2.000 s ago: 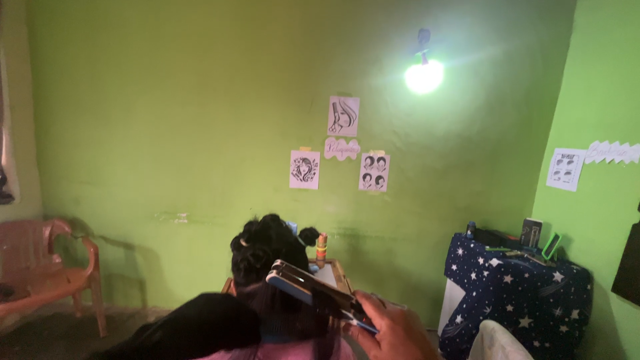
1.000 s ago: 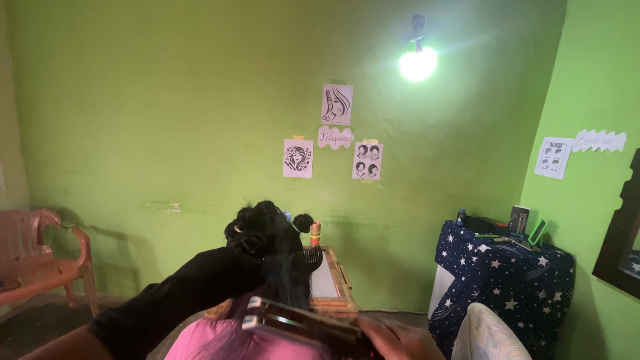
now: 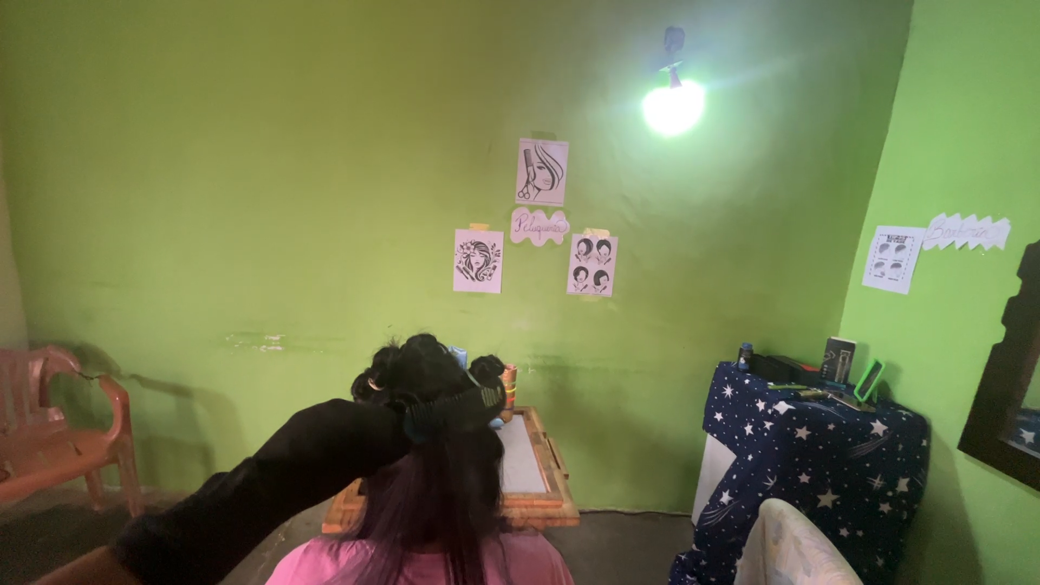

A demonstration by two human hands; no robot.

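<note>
A person in a pink top [image 3: 520, 561] sits facing away from me, with dark hair [image 3: 431, 366] wound into several buns on top and long loose hair [image 3: 439, 504] down the back. My left hand [image 3: 366, 431], in a black glove or sleeve, reaches in from the lower left to the back of the head. A dark comb [image 3: 463, 410] lies across the hair at that hand, its teeth showing on the right; the fingers blend into the dark hair, but the comb appears held in them. My right hand is outside the view.
A wooden-framed table [image 3: 536, 500] stands before the person, with a striped container [image 3: 509, 382] on it. At right, a star-patterned cloth [image 3: 812, 479] covers a stand holding a small box [image 3: 837, 361] and a green-framed item [image 3: 869, 380]. A covered chair back [image 3: 796, 544] is nearer; a plastic armchair [image 3: 118, 422] stands left.
My right hand and the flat iron it held, seen low by the hair in both earlier frames, have gone out of view. My left arm stays at the back of the head.
</note>
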